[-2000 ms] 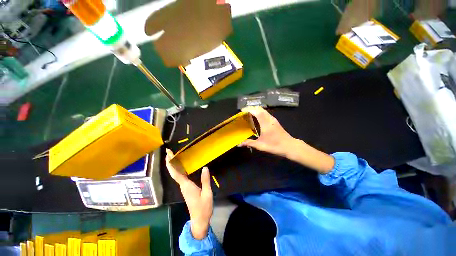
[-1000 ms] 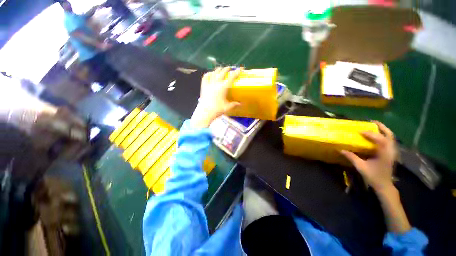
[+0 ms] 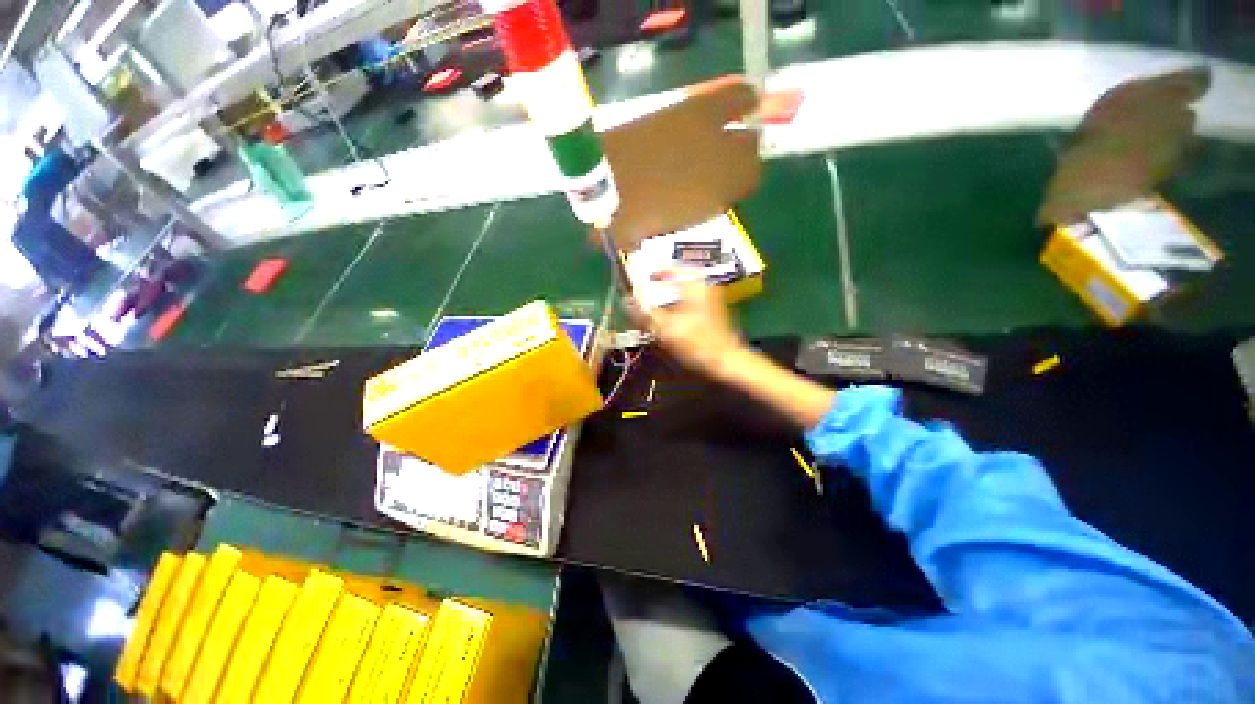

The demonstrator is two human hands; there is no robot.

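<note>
My right hand (image 3: 688, 323) reaches over the green belt to the near left corner of an open yellow carton (image 3: 743, 286). Its fingers are blurred, and I cannot tell whether they grip it. White papers (image 3: 658, 257) with a dark card (image 3: 705, 252) lie on top in that carton, and its brown lid flap (image 3: 684, 158) stands up behind. A closed yellow carton (image 3: 485, 389) sits tilted on the weighing scale (image 3: 548, 502), with no hand on it. My left hand is not in view.
Closed cartons (image 3: 314, 635) stand in a row at lower left. A signal tower light (image 3: 558, 103) rises behind the scale. Dark printed packs (image 3: 892, 360) and small yellow strips (image 3: 702, 542) lie on the black mat. Another open carton (image 3: 1101, 282) is on the belt at right. A person stands far left.
My left hand has left the picture and a carton now rests on the scale. My right hand has let go of its carton and moved to the open one on the belt. The view has swung right.
</note>
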